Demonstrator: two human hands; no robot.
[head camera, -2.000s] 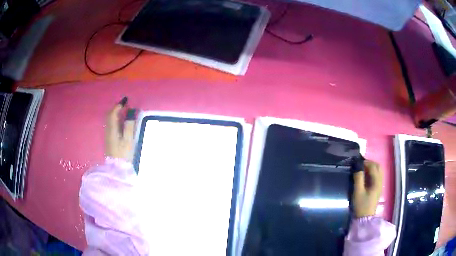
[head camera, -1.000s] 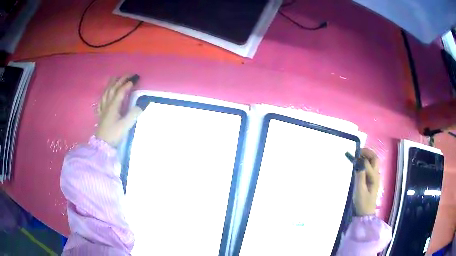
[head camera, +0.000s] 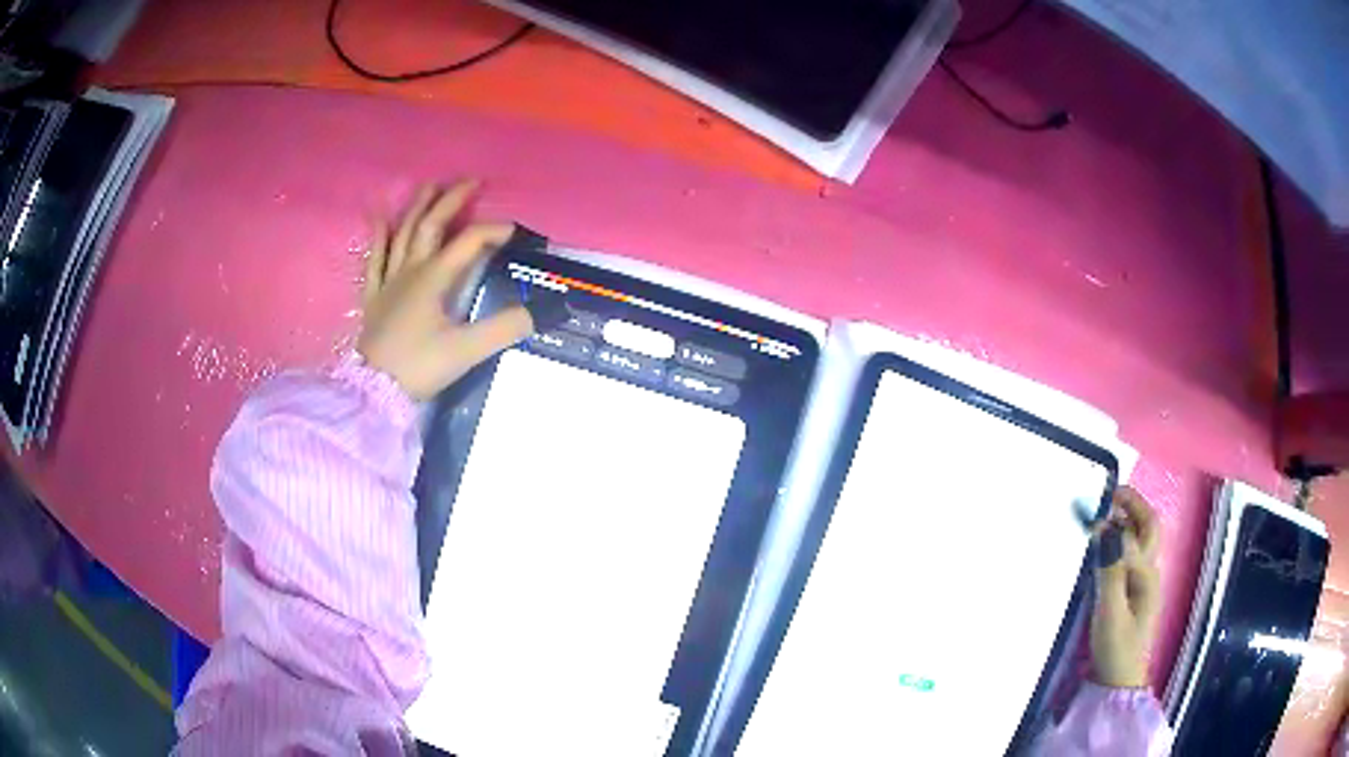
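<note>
Two lit tablets lie side by side on white foam sleeves. The left tablet (head camera: 592, 547) shows a dark interface with rows of buttons at the top and a large white area. The right tablet (head camera: 932, 577) shows a white screen with a small green mark low down. My left hand (head camera: 444, 296) is at the left tablet's upper left corner, fingers apart, a black-capped thumb over the screen's top left. My right hand (head camera: 1124, 592) is at the right tablet's upper right edge, black-capped fingertips at its border. Both tablets' lower ends are cut off by the frame.
Sleeved tablets are stacked at the left (head camera: 74, 266) and right (head camera: 1258, 636) of the pink bench (head camera: 296, 178). A dark tablet (head camera: 769, 59) lies crosswise at the back between thin black cables (head camera: 429, 71). A pale sheet (head camera: 1228, 74) is at the upper right.
The left tablet's screen has gone from plain white to a dark interface with buttons. The right tablet, black two seconds ago, is white. The view has shifted, and my left thumb has moved onto the screen.
</note>
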